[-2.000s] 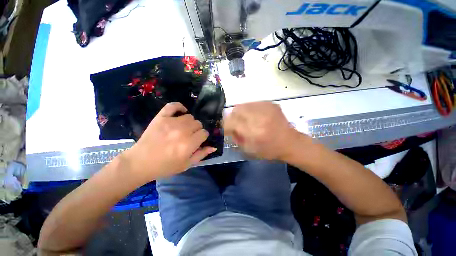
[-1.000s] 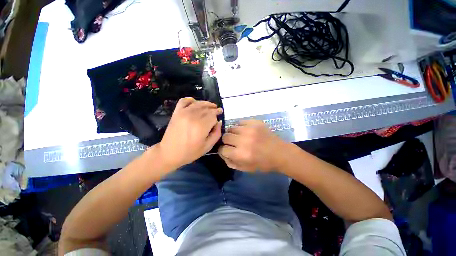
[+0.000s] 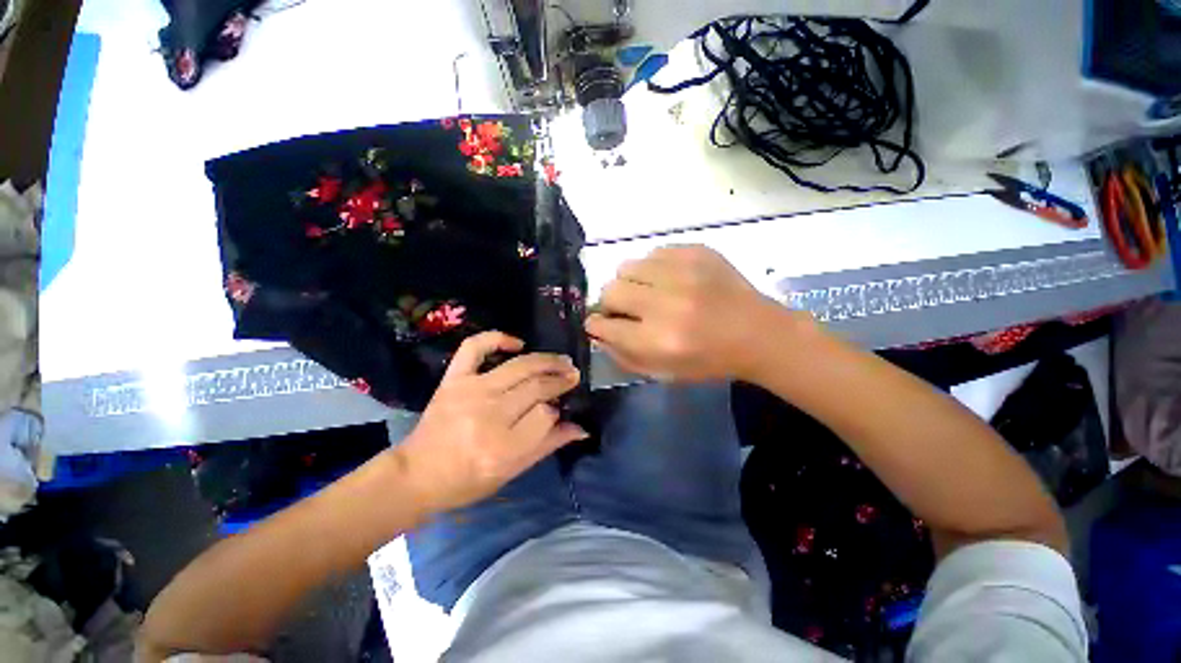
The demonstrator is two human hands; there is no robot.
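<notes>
A black floral garment piece (image 3: 376, 259) lies on the white table, its upper right corner at the needle area (image 3: 541, 119) of the sewing machine. A narrow black fabric edge (image 3: 560, 259) runs down its right side. My left hand (image 3: 486, 421) grips this edge near its lower end, at the table's front edge, fingertips on the strip. My right hand (image 3: 674, 315) is right of the strip, fingers curled and fingertips pinching at its border. The piece's lower part hangs over the front edge.
A tangled black cord heap (image 3: 816, 97) lies under the machine arm. Snips (image 3: 1039, 200) and orange-handled scissors (image 3: 1129, 214) lie at the right. A dark floral bundle (image 3: 201, 36) is at the upper left. A grey ruler band (image 3: 907, 293) lines the front edge. Floral cloth (image 3: 829, 518) hangs below, right of the lap.
The floral piece lies flatter and more spread out. My left hand has moved down along the strip towards the lap. My right hand has moved slightly up and right from a second ago.
</notes>
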